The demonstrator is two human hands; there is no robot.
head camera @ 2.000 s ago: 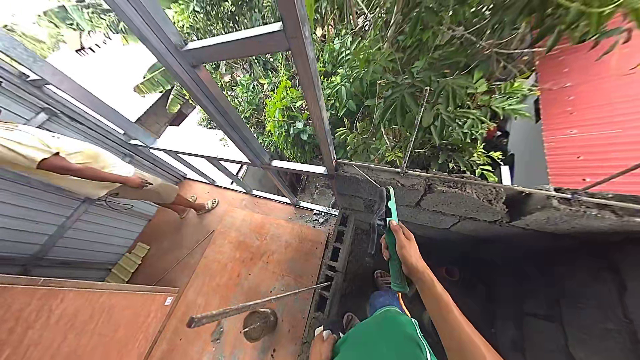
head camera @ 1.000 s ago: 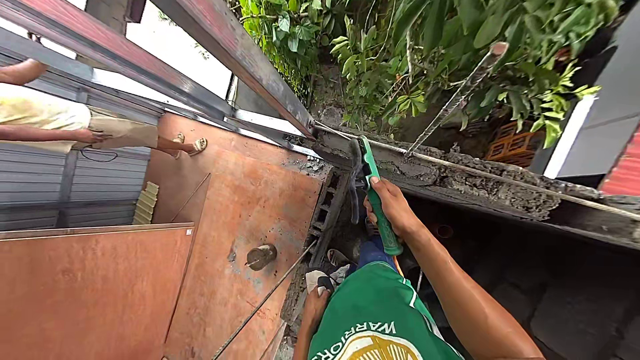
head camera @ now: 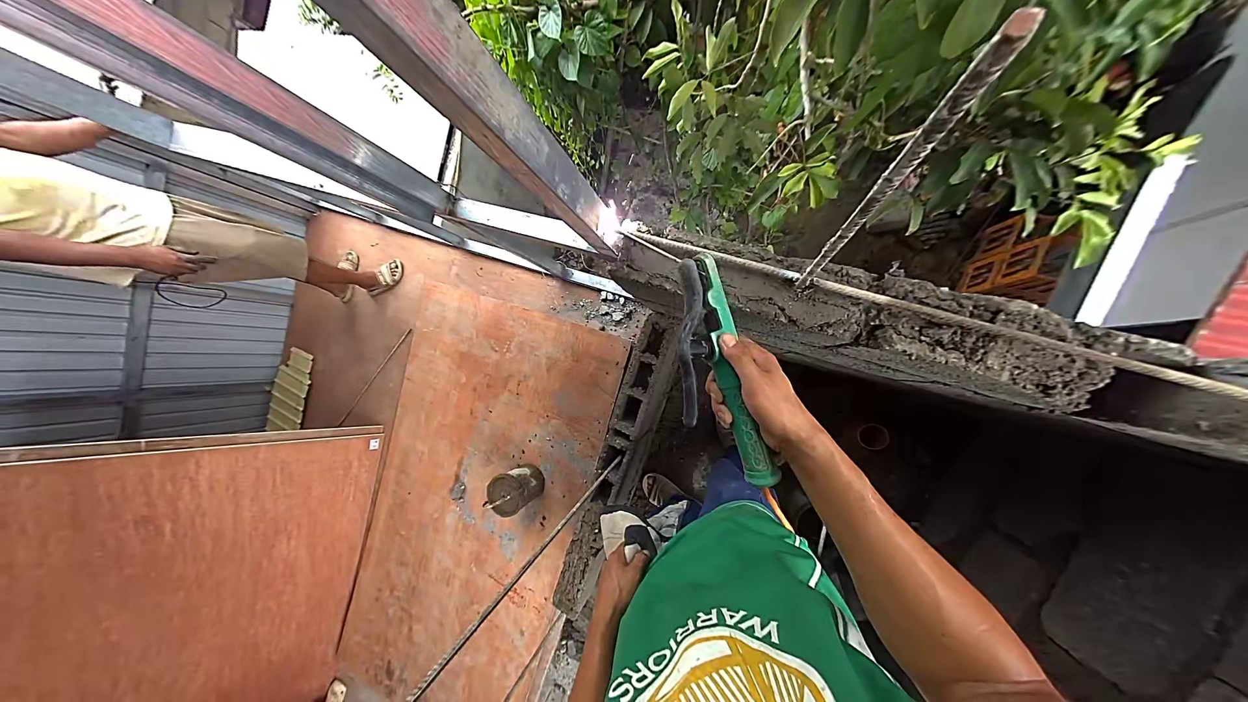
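My right hand (head camera: 756, 395) is closed around the green handle of a welding electrode holder (head camera: 736, 390), whose jaws point up toward the wall. A thin electrode (head camera: 655, 246) runs from the jaws to a bright arc (head camera: 611, 224) at the foot of a steel post (head camera: 507, 117). There the post meets a rebar (head camera: 926, 317) lying along the top of the block wall (head camera: 770, 307). My left hand (head camera: 621, 577), low beside the green shirt, grips a white and dark cloth-like item (head camera: 624, 531); its exact kind is unclear.
Another person (head camera: 107, 214) stands at the left on the plywood floor (head camera: 497, 390). A can (head camera: 515, 489) rests on that floor, and a rebar (head camera: 517, 575) slants across it. Hollow blocks (head camera: 639, 390) edge the floor. An upright rebar (head camera: 907, 156) rises from the wall; a dark pit lies below it.
A bright arc now glows at the post's foot, where none shows in the earlier frames. My right hand keeps hold of the electrode holder. The view has moved closer to the post's base.
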